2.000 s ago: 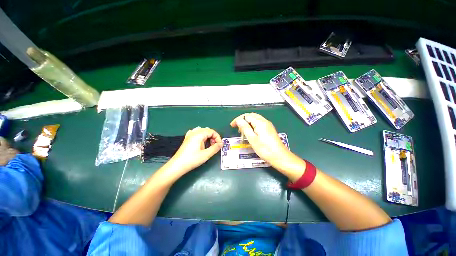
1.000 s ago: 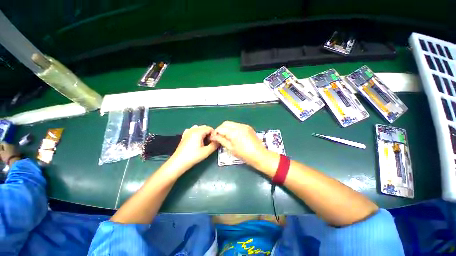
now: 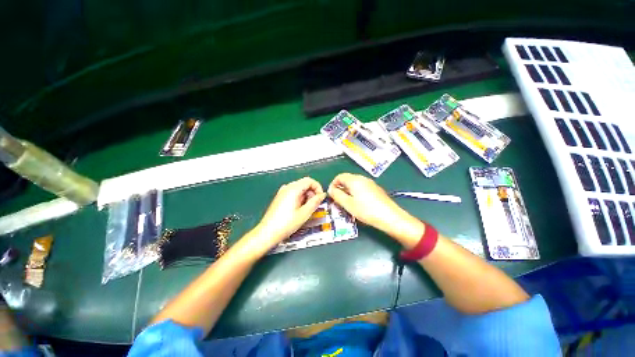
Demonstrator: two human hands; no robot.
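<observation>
An open phone unit (image 3: 327, 236) lies flat in front of me, partly hidden under my hands. My left hand (image 3: 292, 206) is over its upper left part, thumb and fingertips close together. My right hand (image 3: 365, 201) is over its upper right edge, fingers bent, fingertips close to the left ones. Whether a thin part is between the fingertips is too small to tell. A pile of black flex cables (image 3: 195, 242) with gold ends lies left of my left hand. White tweezers (image 3: 428, 196) lie to the right, partly behind my right hand.
Three open units (image 3: 418, 141) lean on the white strip (image 3: 223, 164); another unit (image 3: 504, 213) lies right. A slotted white tray (image 3: 592, 150) stands far right. Left are a clear bag (image 3: 132, 233) and an orange packet (image 3: 38, 260). Beyond are a black tray (image 3: 362, 93) and a belt unit (image 3: 181, 137).
The view has turned to the right, showing more of the slotted tray. My hands were together left of the unit; now they are slightly apart over it. More of the flex cable pile shows.
</observation>
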